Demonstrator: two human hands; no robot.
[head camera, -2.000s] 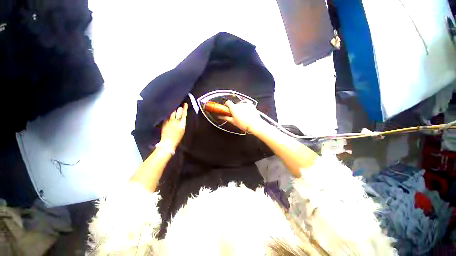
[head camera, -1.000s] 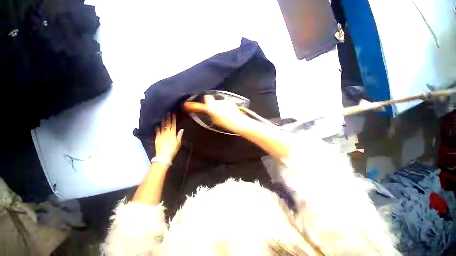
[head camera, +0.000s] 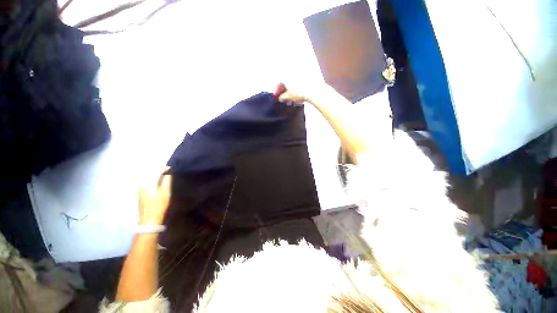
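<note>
The dark garment (head camera: 269, 177) lies spread on the white-covered table (head camera: 201, 79), with a pale thin line across its lower part. My right hand (head camera: 292, 96) is at its upper right corner, fingers closed on the edge; a small reddish spot shows at the fingertips. My left hand (head camera: 154, 195) is blurred at the garment's left edge; whether it grips the cloth is unclear. The iron is not clearly visible; a thin dark curved edge (head camera: 343, 166) shows beside my right sleeve, mostly hidden.
A dark garment pile (head camera: 49, 104) lies at the left. A flat brown-grey pad (head camera: 348, 49) lies at the upper right. Beyond it is a second white table (head camera: 501, 73) with a blue edge (head camera: 430, 79). Pale blue cloth (head camera: 513, 284) is heaped at the lower right.
My right hand has left the iron handle and moved up to the garment's upper corner. My left hand has moved left to the garment's edge. The iron is gone from the cloth.
</note>
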